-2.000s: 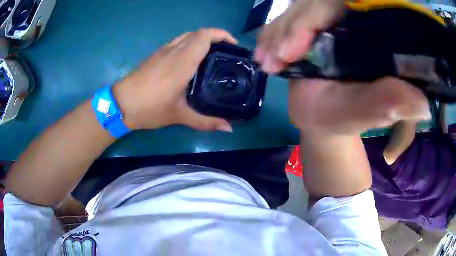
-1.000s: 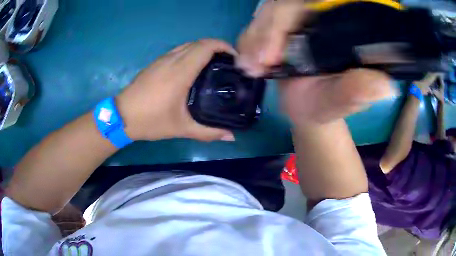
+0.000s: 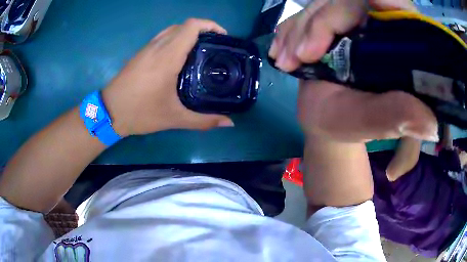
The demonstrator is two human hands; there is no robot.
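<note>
My left hand, with a blue wrist strap, is closed around the left side of a speaker unit. The unit's black glossy square end cover and round dark driver face up; its sides are hidden. My right hand grips a black electric screwdriver with a yellow-orange strip. The screwdriver lies across the upper right, its front end pointing left. A gap shows between it and the unit. Its tip is hidden or too small to tell.
Open cream units stand at the left edge of the green bench. A dark object with a white part is behind my right hand. A person in purple is at the right. Something red is below the bench edge.
Compared with one second ago, the unit and my left hand are a little higher and further left in view. The screwdriver and my right hand have moved right, away from the unit.
</note>
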